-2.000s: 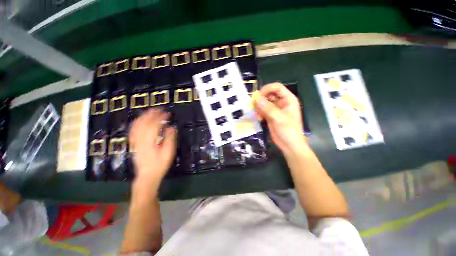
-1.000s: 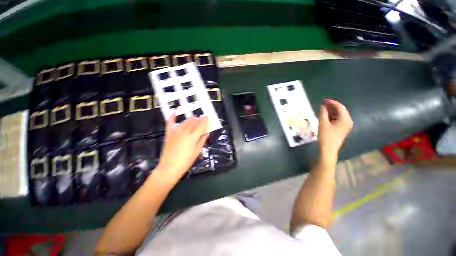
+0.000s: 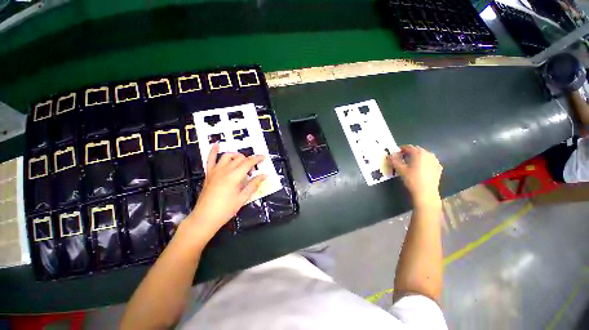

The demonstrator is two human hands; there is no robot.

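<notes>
A white liner sheet [image 3: 252,116] with two columns of dark notched shapes lies over the right part of the black blister tray [image 3: 139,206]. My left hand [image 3: 226,184] rests on this sheet, fingers apart, covering its lower left; a cream patch shows beside the fingers. A second white sheet [image 3: 373,134] with dark notched shapes lies to the right. My right hand [image 3: 420,173] is at its lower right edge, fingertips together near a small cream-brown piece. I cannot tell if they grip it. Black parts with thin yellow borders [image 3: 126,92] stand in rows in the tray.
A glossy black phone-like slab [image 3: 313,148] lies between tray and right sheet. Cream sticker sheets [image 3: 11,213] lie at the far left. More black trays [image 3: 442,26] are at the back right. A person's arm [image 3: 578,108] and a red stool [image 3: 526,180] are at the right.
The view has shifted right. My left hand has come onto the working sheet. My right hand has left that sheet and moved to the right-hand sheet, down to its lower edge.
</notes>
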